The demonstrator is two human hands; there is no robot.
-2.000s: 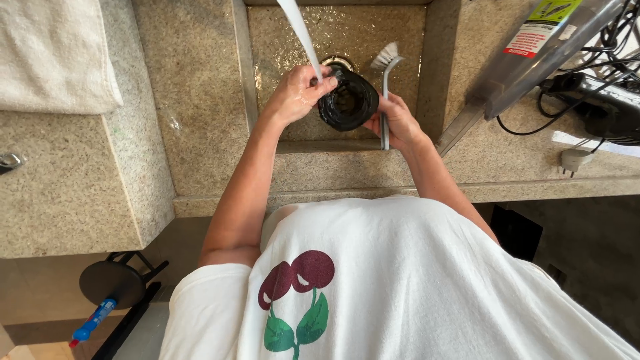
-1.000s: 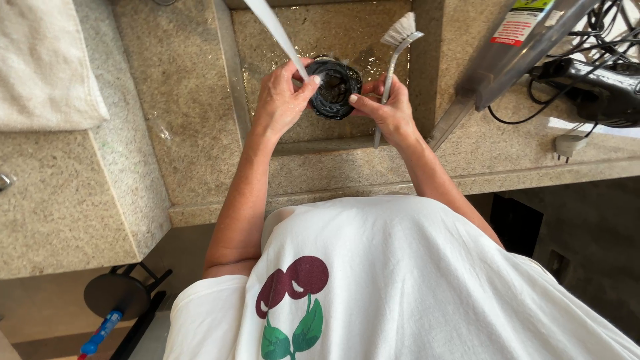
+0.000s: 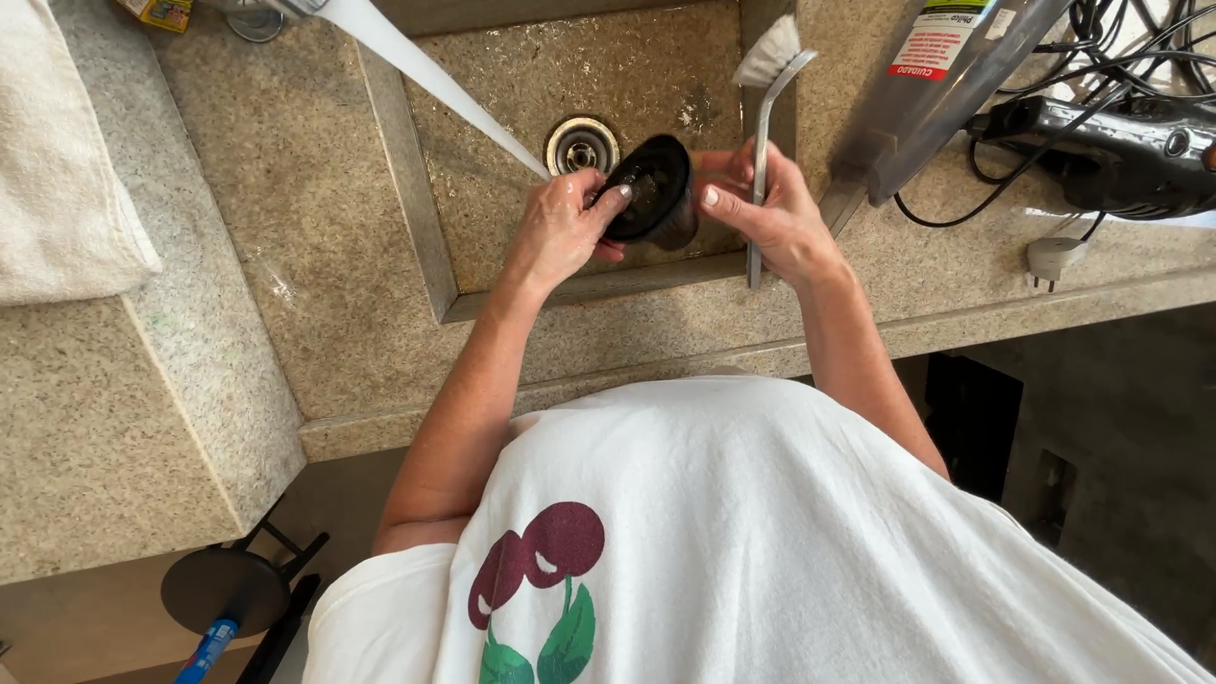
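Note:
A round black cup-like part (image 3: pixel 652 194), wet and tilted, is in my left hand (image 3: pixel 562 226), thumb on its rim. My right hand (image 3: pixel 781 217) holds a grey-handled dish brush (image 3: pixel 763 142) upright against the fingers, bristles away from me. The right fingertips are close to the black part's right side; whether they touch it I cannot tell. A stream of water (image 3: pixel 446 90) from the faucet (image 3: pixel 285 5) runs down to my left hand. Both hands are over the stone sink (image 3: pixel 513 76), near its drain (image 3: pixel 581 147).
On the right of the counter lie a clear grey plastic vacuum part (image 3: pixel 950 95) with a warning label, a glossy black appliance body (image 3: pixel 1121 157), tangled black cables and a white plug (image 3: pixel 1054 258). A cream towel (image 3: pixel 66 161) covers the left ledge. Below left is a dark round stool (image 3: pixel 225 589).
The black part has been tilted onto its side and now shows its outer wall. The right fingers have shifted on it or off it; the brush is still in the right hand. The drain has come into view.

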